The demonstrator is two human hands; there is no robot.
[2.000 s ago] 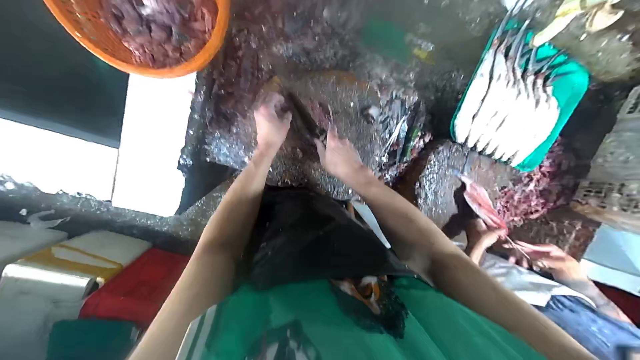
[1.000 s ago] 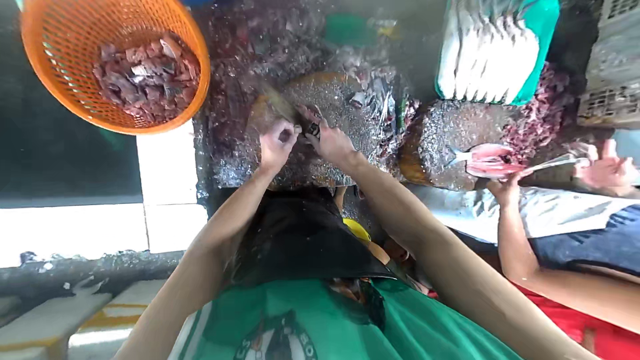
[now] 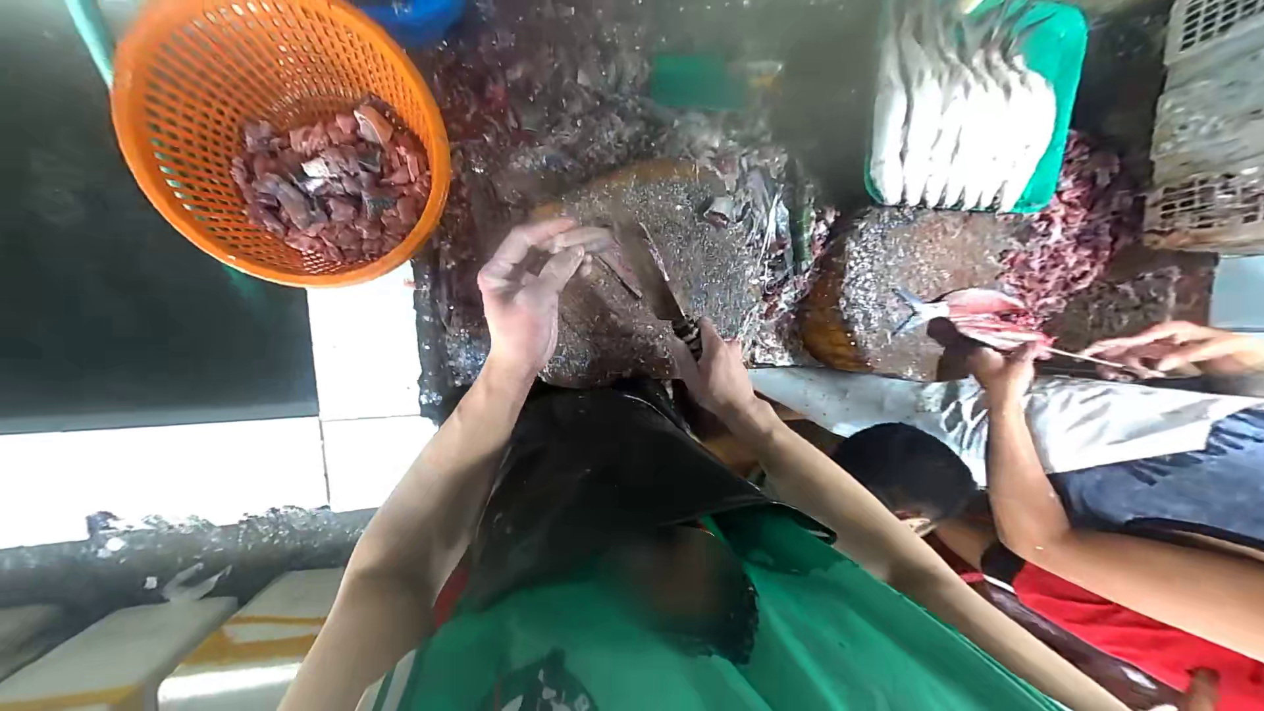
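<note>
My right hand (image 3: 719, 370) grips the handle of a knife (image 3: 654, 269), whose blade points up and left over a round wooden chopping block (image 3: 592, 331) strewn with scales. My left hand (image 3: 533, 286) is raised at the block's left side, its fingers curled near a blurred pinkish piece (image 3: 614, 259) beside the blade; whether the fingers hold it I cannot tell. Fish scraps (image 3: 775, 217) lie along the block's right edge. An orange plastic basket (image 3: 432, 197) with cut fish pieces (image 3: 341, 183) stands at the upper left.
A green tray (image 3: 1071, 89) of silvery fish (image 3: 963, 128) is at the upper right. A co-worker's hands (image 3: 1002, 370) work a split fish (image 3: 987, 314) at a second block (image 3: 889, 252). Another person's head (image 3: 907, 472) is close to my right forearm. White tiles (image 3: 365, 360) edge the left side.
My left hand has come away from my right hand, and its fingers have spread somewhat. The knife blade shows more plainly. A person's head now appears beside my right forearm. The view has shifted.
</note>
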